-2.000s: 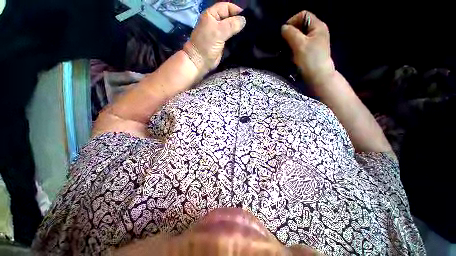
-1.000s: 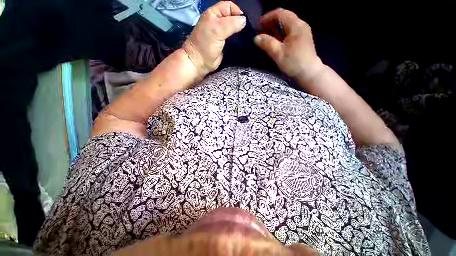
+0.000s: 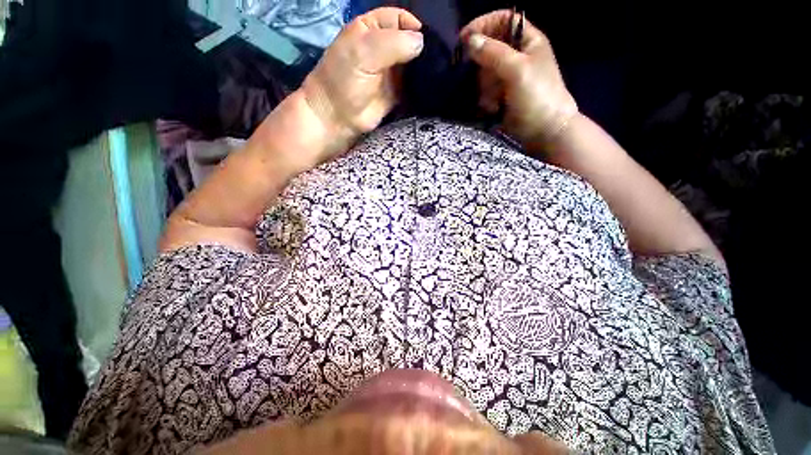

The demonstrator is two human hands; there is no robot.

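A dark garment, black to navy, lies between and behind the hands at the top centre. My left hand pinches its cloth between thumb and forefinger. My right hand pinches at the garment opposite, a short gap from the left, and also holds a slim dark pointed tool, perhaps small snips, its tips sticking up between the fingers. The cloth edge at the fingertips is too dark to make out clearly.
Dark cloth hangs at the left. Crossed grey-blue strips lie by a shiny pale bundle at the top left. A pale panel with a light blue strip stands at the left. Dark patterned cloth is at the right.
My right hand has moved left, close to my left hand, and its fingers have turned so the tool points up. My left hand has shifted slightly left and down.
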